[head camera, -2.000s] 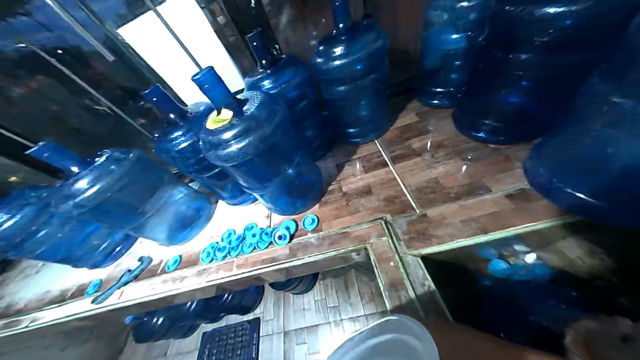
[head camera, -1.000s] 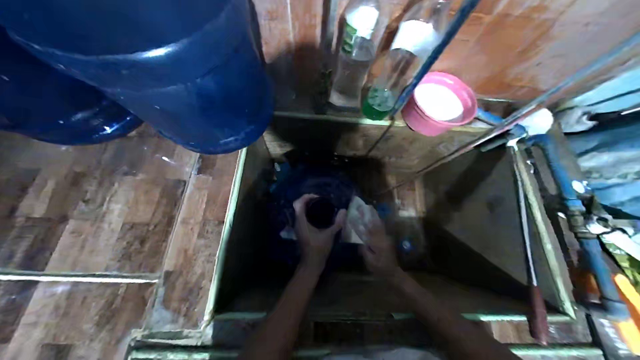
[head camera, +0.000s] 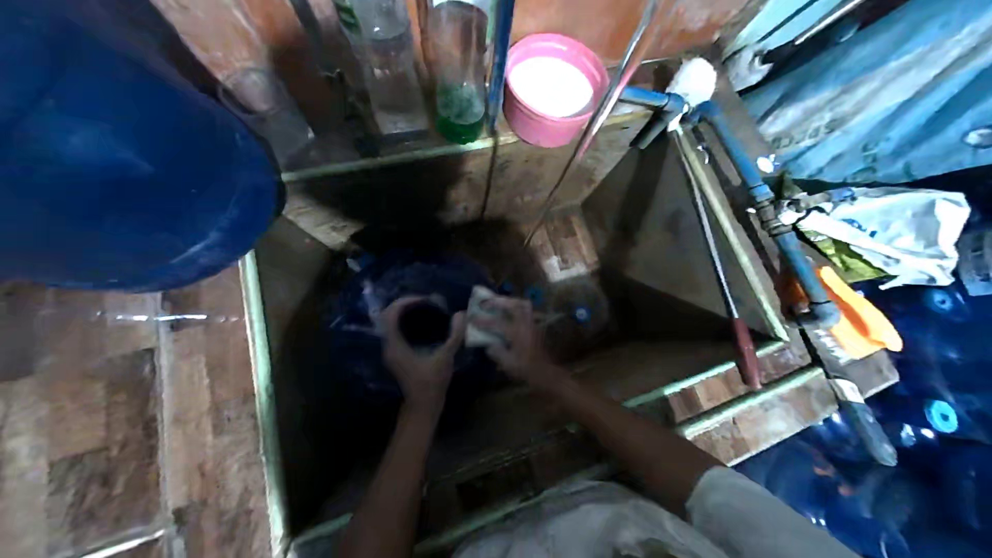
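Note:
Down in the tiled basin, a large blue water bottle (head camera: 364, 333) stands with its round dark mouth upward. Around the neck of the bottle curl the fingers of my left hand (head camera: 418, 349), gripping it. A pale cloth or sponge (head camera: 484, 316) is held in my right hand (head camera: 515, 333), just right of the neck; whether it touches the neck I cannot tell. Dark shadow hides much of the bottle's body.
Behind the basin rim (head camera: 387, 164) stand clear bottles and a pink tub (head camera: 552, 93) of white material. A big blue bottle (head camera: 132, 155) overhangs the left. A red-handled rod (head camera: 745, 353), blue pipe (head camera: 736, 159) and orange-handled tool (head camera: 864, 314) lie right.
The view has swung from the row of blue bottles to the basin. Since one second ago both hands have stayed at the bottle's neck, and the pale cloth or sponge remains in my right hand.

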